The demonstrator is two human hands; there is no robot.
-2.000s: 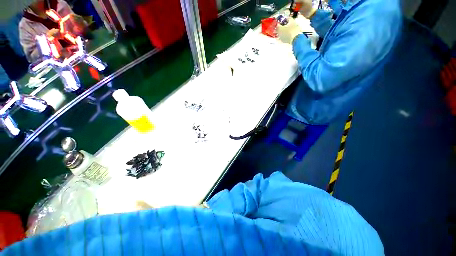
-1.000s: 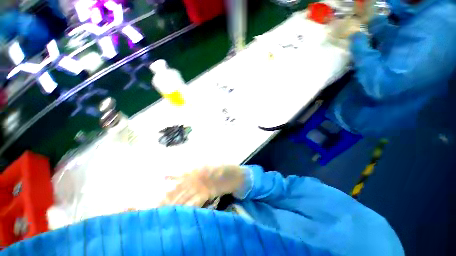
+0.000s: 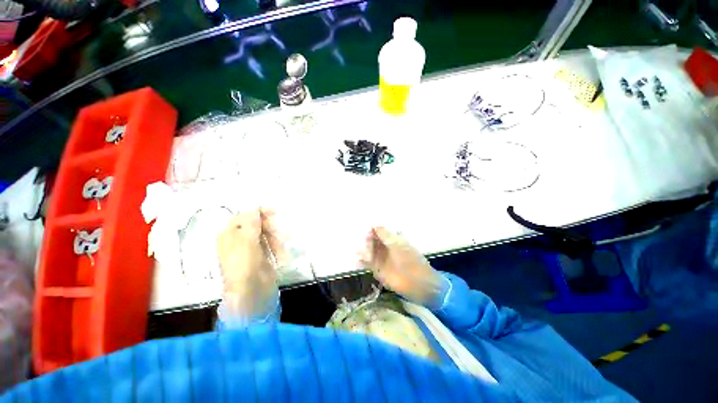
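My left hand (image 3: 248,256) is over the front edge of the white table, fingers pointing away, slightly blurred. A thin wire loop (image 3: 183,236) lies just left of it. My right hand (image 3: 405,271) is to the right at the table edge, fingers bent towards the left hand, also blurred. The hands are apart. A thin dark line shows between them near the edge. I cannot tell whether either hand grips anything. A pile of small black parts (image 3: 366,157) lies beyond the hands.
Red tray (image 3: 161,130) with white figure-eight parts at left, crumpled white wipe (image 3: 160,206) beside it. Metallic-topped dispenser (image 3: 294,93) and yellow-bottomed squeeze bottle (image 3: 401,67) stand at the back. Coiled loop assemblies (image 3: 463,167) lie right. A black curved band (image 3: 543,228) crosses the front edge.
The view has swung left and down, bringing the whole red tray into view. My left hand has come into view. My right hand now shows over the table edge, apart from the left.
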